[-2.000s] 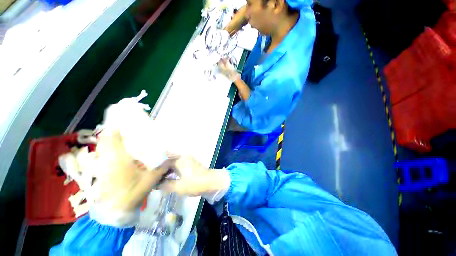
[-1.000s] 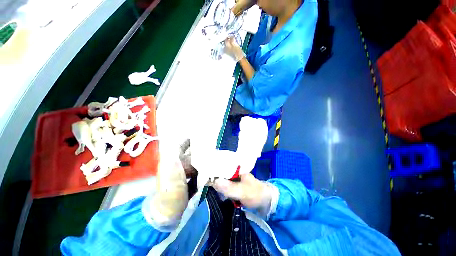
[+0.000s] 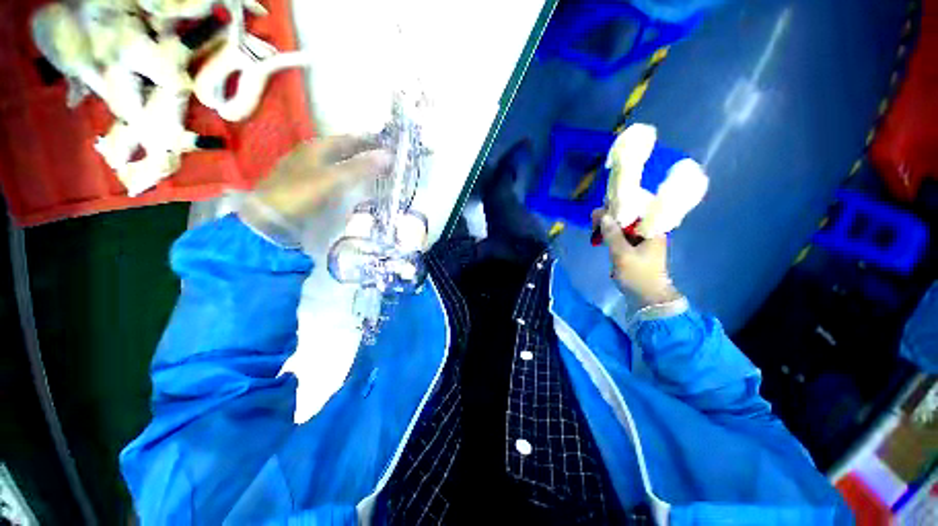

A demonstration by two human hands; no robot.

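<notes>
My right hand (image 3: 640, 269), gloved, holds a large white moulding (image 3: 674, 197) with two rounded lobes and a red part near my fingers, out to the right beyond the bench edge. My left hand (image 3: 309, 183), gloved and blurred, reaches over the white bench top (image 3: 463, 51). Its fingertips are at a group of clear plastic mouldings (image 3: 381, 247); whether they grip one cannot be told. The clear mouldings lie along the bench near my body, with rounded parts at the middle.
A red tray (image 3: 51, 185) at the upper left holds several cream-white looped parts (image 3: 144, 103), some with black bits. A dark green belt (image 3: 93, 277) runs on the left. Blue plastic stools (image 3: 566, 170) stand on the floor to the right. Red bins (image 3: 910, 134) are at the far right.
The white moulding has moved right, now in my right hand alone. My left hand has let go of it and moved to the clear mouldings. The view has tilted down, bringing my smock into sight.
</notes>
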